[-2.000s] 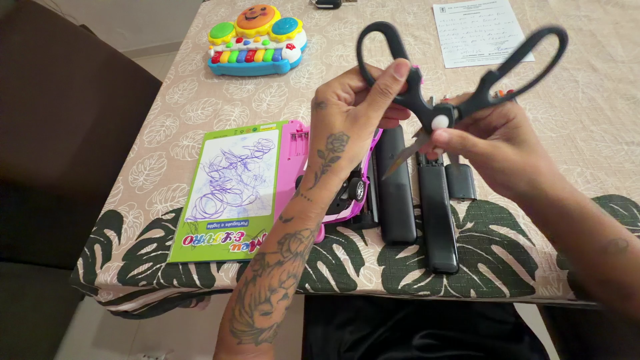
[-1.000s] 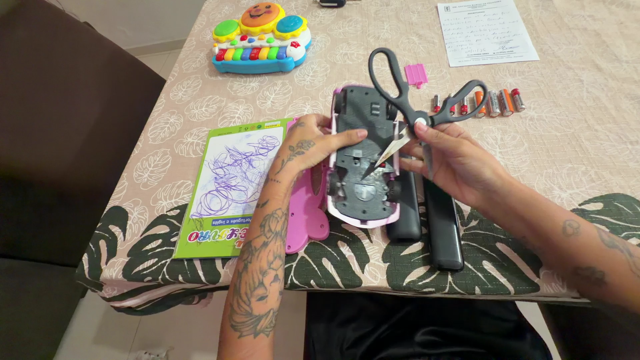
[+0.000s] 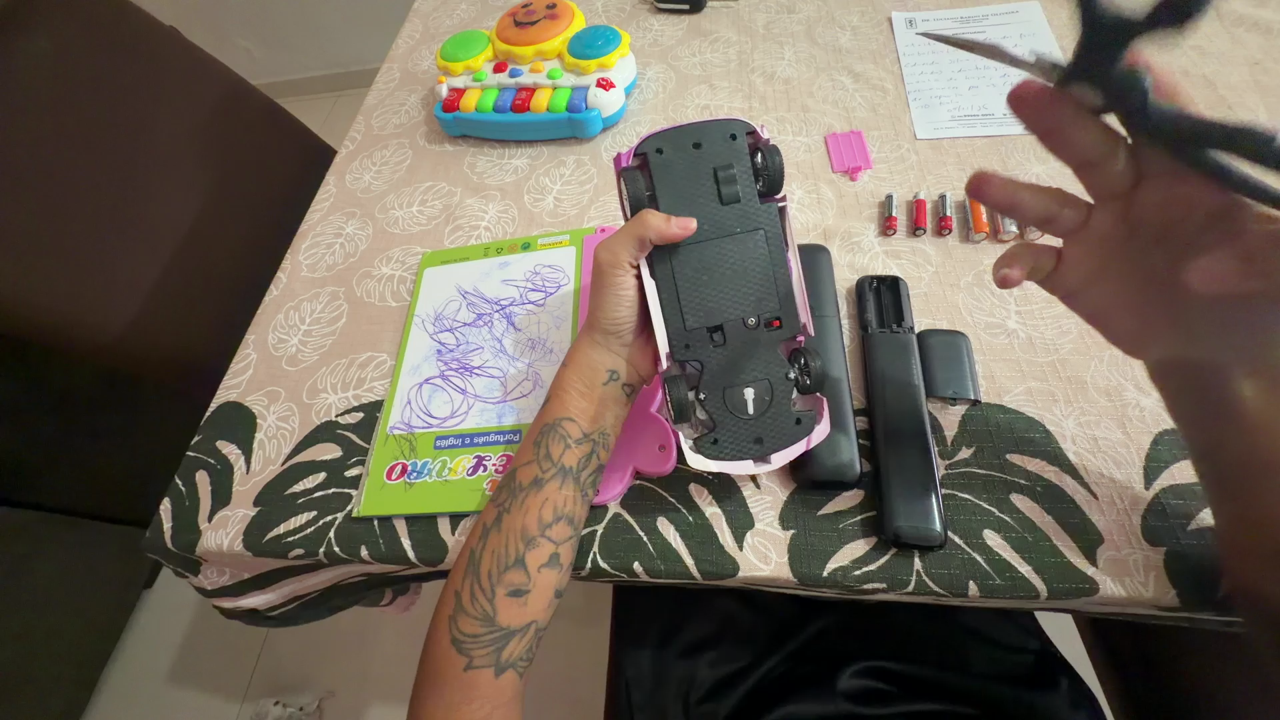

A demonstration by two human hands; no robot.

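My left hand point(image 3: 635, 285) grips a pink toy car point(image 3: 720, 290) by its side, its black underside facing me with the wheels, a battery cover and a small red switch showing. Raised at the upper right, my right hand point(image 3: 1090, 210) holds black-handled scissors point(image 3: 1100, 75), blurred, their blades pointing left, away from the car. Below the car lie a pink plastic toy part point(image 3: 645, 455) and a black remote control point(image 3: 835, 400). Beside them is another remote control point(image 3: 905, 430) with its battery compartment uncovered, and its battery cover point(image 3: 948, 365) lies to the right.
Several batteries point(image 3: 919, 214) stand in a row near a small pink plastic cover point(image 3: 849, 153). A toy piano point(image 3: 530, 90) is at the back, a drawing board point(image 3: 480, 350) at left, and a handwritten paper point(image 3: 970, 80) at back right. The tablecloth's front edge point(image 3: 700, 590) runs before me.
The scissors, over the car's underside a second ago, have moved up and right with my right hand. My left hand now holds the car, which two seconds ago lay low behind my arm.
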